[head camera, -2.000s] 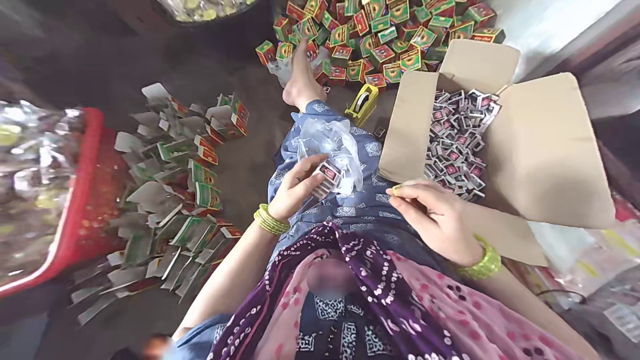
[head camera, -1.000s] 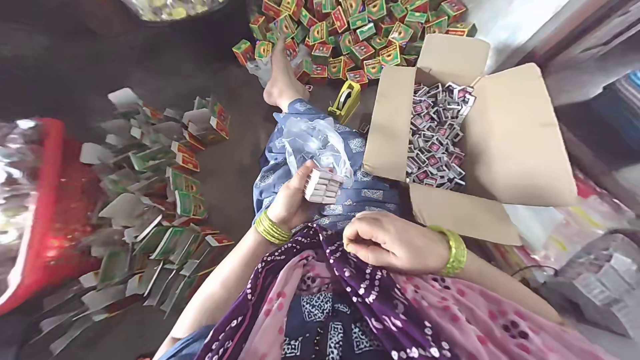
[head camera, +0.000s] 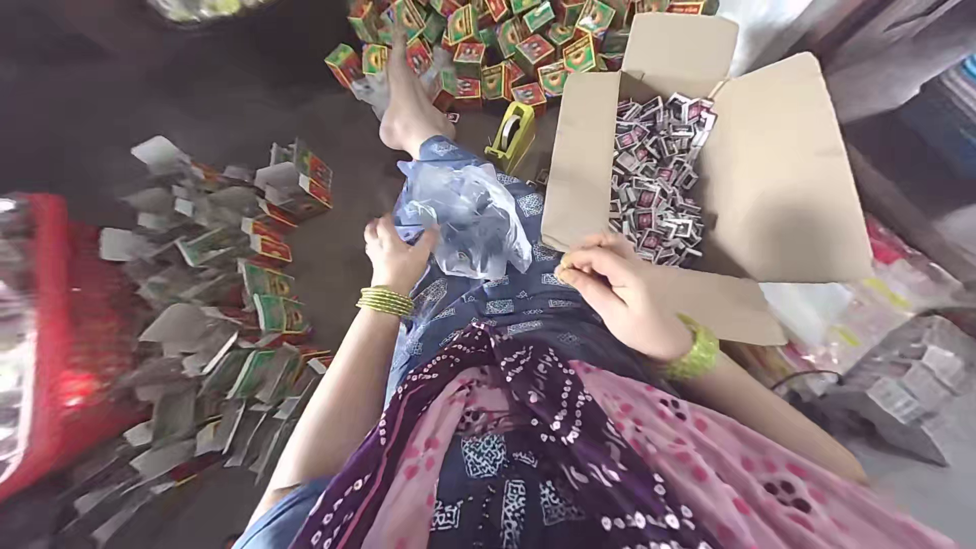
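Note:
My left hand (head camera: 398, 253) rests at the left edge of a clear plastic bag (head camera: 476, 221) on my lap, fingers spread; whether it grips the film cannot be told. My right hand (head camera: 614, 293) hovers at the near left corner of an open cardboard box (head camera: 583, 152), thumb and forefinger closed together around something small and yellowish, or just touching; this is unclear. Inside the box lies a heap of small matchbox-like packets (head camera: 659, 179). Beyond my lap stands a yellow tape dispenser (head camera: 511, 136).
Open, printed cartons (head camera: 278, 313) lie in rows at the left, beside a red crate (head camera: 57, 305). Closed red and green cartons (head camera: 496, 80) are heaped at the far side, near my bare foot (head camera: 412, 114). Plastic packaging (head camera: 900, 297) lies at the right.
The stack of small packets seen in my left hand one second ago no longer shows there. That hand has moved left to the bag's edge. My right hand has moved forward toward the box.

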